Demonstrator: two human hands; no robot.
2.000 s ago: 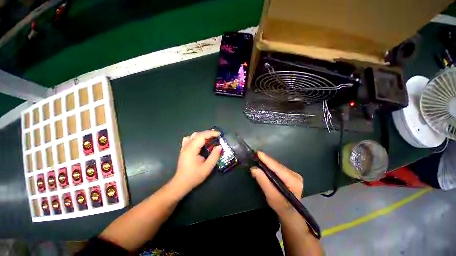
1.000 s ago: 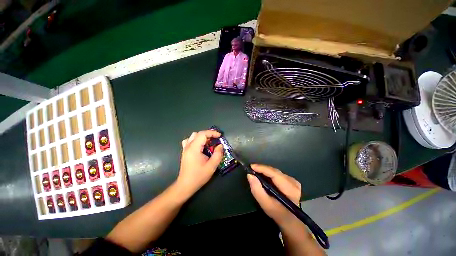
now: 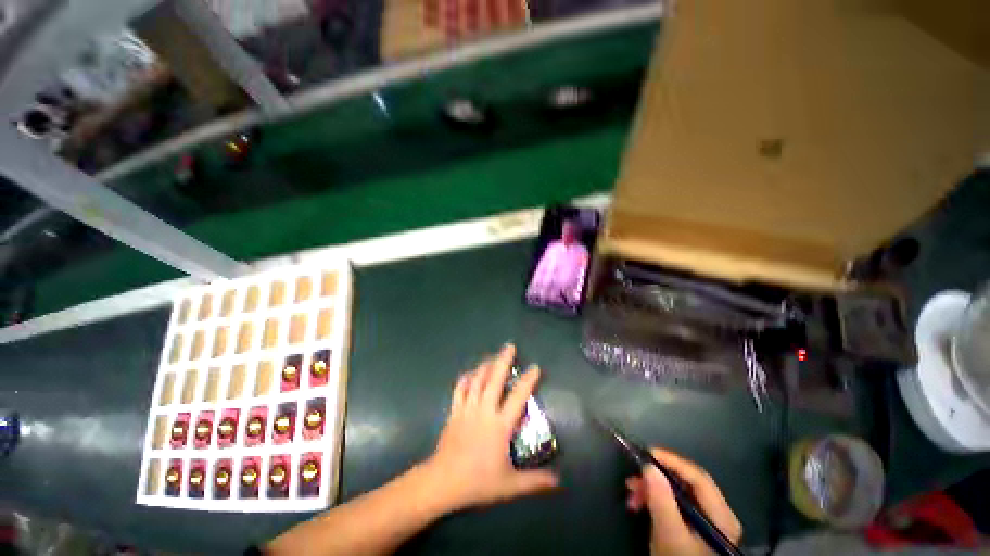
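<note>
A small circuit board unit (image 3: pixel 534 432) lies on the dark green bench mat in front of me, its face shiny and blurred. My left hand (image 3: pixel 489 434) is spread over its left side, with fingers at its upper end and the thumb by its lower end. My right hand (image 3: pixel 686 502) holds the black soldering iron (image 3: pixel 695 510), its tip pointing up-left and apart from the unit. A white grid tray (image 3: pixel 339 386) stands to the left, its lower pockets mostly filled with red-and-black parts (image 3: pixel 255 424).
A phone (image 3: pixel 562 261) stands at the back by an open cardboard box (image 3: pixel 792 141). Under the box are a dark fan unit and a silver-spattered plate (image 3: pixel 651 362). A round pot (image 3: pixel 836 480) and white desk fan (image 3: pixel 950 369) are at the right. A green conveyor (image 3: pixel 434 185) runs behind.
The view has tilted up, showing more of the conveyor. The iron tip has moved away from the unit. My left hand has opened from a pinch to spread fingers.
</note>
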